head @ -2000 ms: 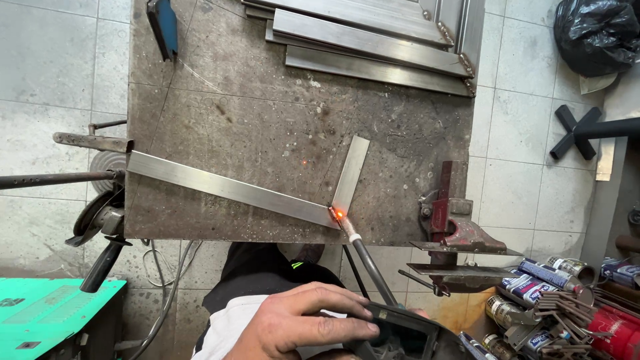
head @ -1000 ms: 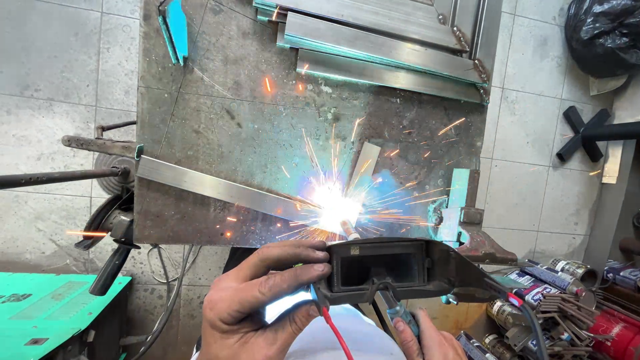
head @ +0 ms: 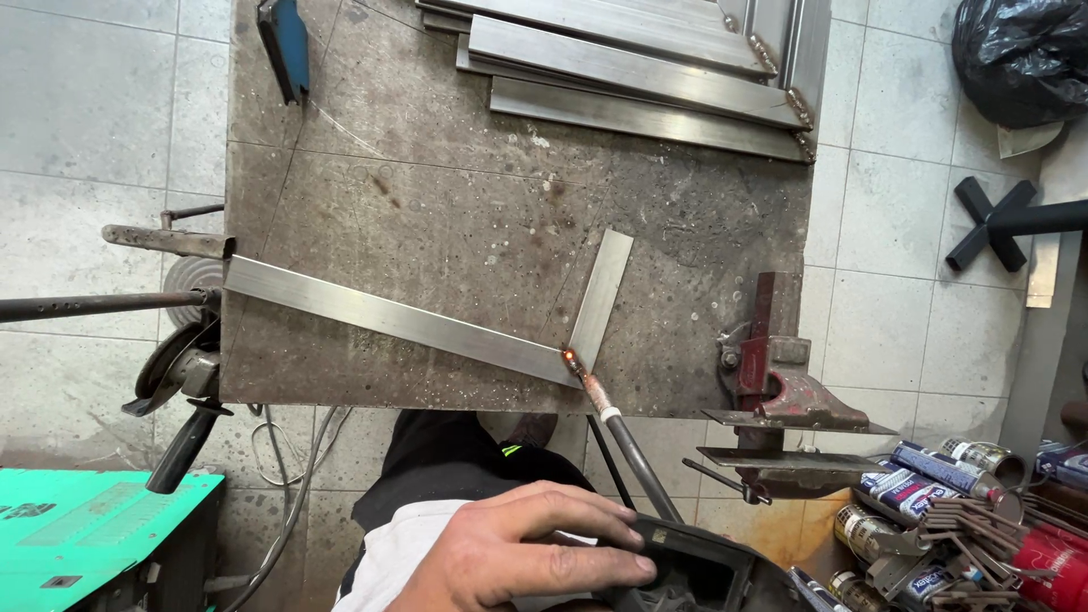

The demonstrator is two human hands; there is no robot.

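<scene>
My left hand (head: 531, 552) grips a black welding mask (head: 688, 561) by its edge, low in the view. My right hand is hidden behind the mask. A MIG welding torch (head: 637, 459) extends from beneath the mask, its tip at the joint of two flat steel pieces. The long steel bar (head: 399, 319) slants down across the bench to the joint; the short steel bar (head: 603, 293) rises from it at an angle. A small orange spot glows at the joint by the torch tip.
Welded steel frames (head: 629, 64) lie stacked at the bench's far edge, near a blue magnetic square (head: 285, 51). A red bench vise (head: 778, 382) is at the right edge, an angle grinder (head: 183, 374) at the left. Spray cans (head: 909, 489) and metal rods lie lower right.
The bright arc and flying sparks of a second ago have stopped. The mask has moved down and right with my left hand. My right hand, visible a second ago, is now hidden.
</scene>
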